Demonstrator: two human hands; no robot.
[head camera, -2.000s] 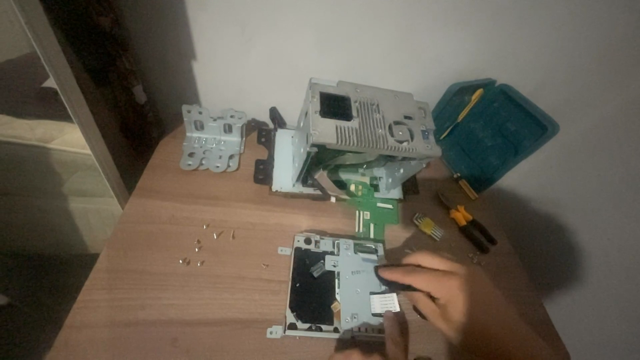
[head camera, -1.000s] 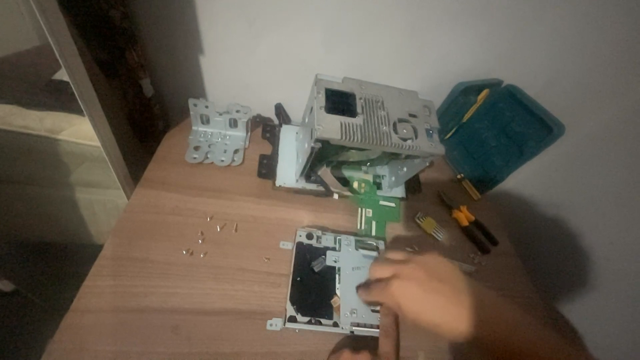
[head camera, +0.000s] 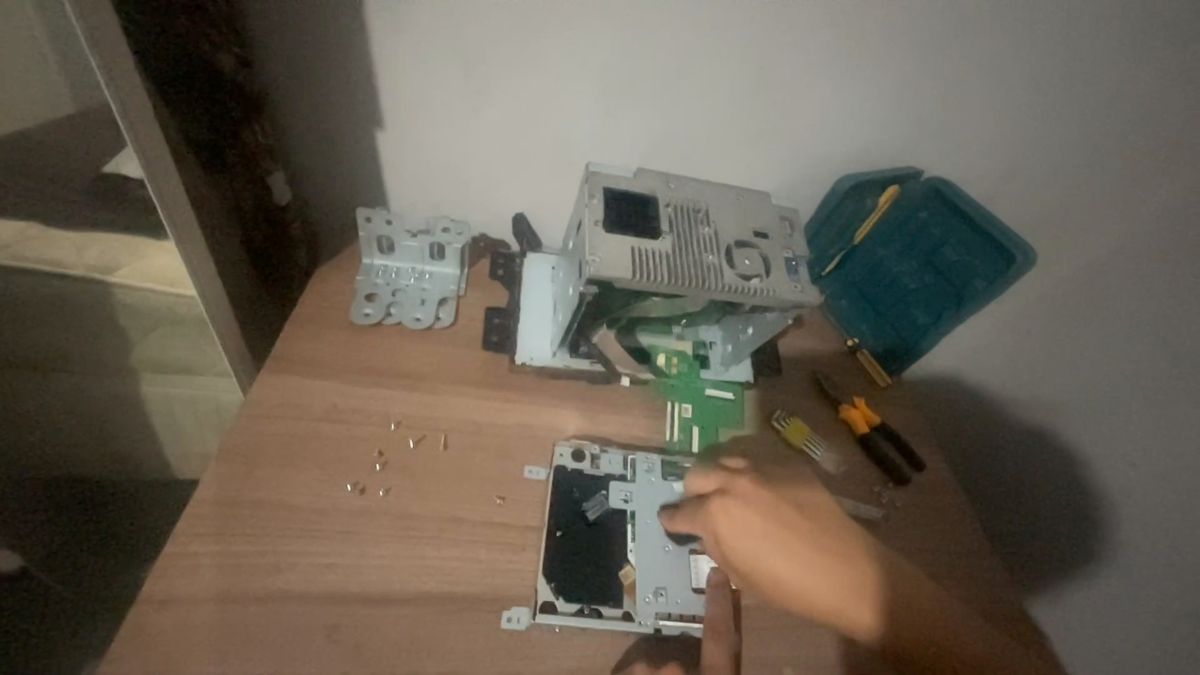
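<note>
A flat metal disc-drive mechanism (head camera: 586, 534) with a black section lies near the front of the wooden table. My right hand (head camera: 769, 534) is over its right side, fingers curled down; whether something is held between them cannot be told. My left hand (head camera: 717, 619) comes up from the bottom edge, with one finger extended against the mechanism beside a white label. Behind stands an opened metal chassis of an electronic unit (head camera: 694, 234), vented on top. A green circuit board (head camera: 712, 408) protrudes from it towards the mechanism.
Several small screws (head camera: 380, 466) lie on the left of the table (head camera: 309, 562). A metal bracket (head camera: 412, 272) stands at the back left. At the right are pliers (head camera: 877, 436), a hex key set with a yellow holder (head camera: 797, 436) and a teal plastic case (head camera: 923, 262) holding a yellow-handled tool (head camera: 872, 220).
My right hand has shifted over the right side of the mechanism, with its fingers more curled than two seconds ago. My left hand stays at the mechanism's near edge.
</note>
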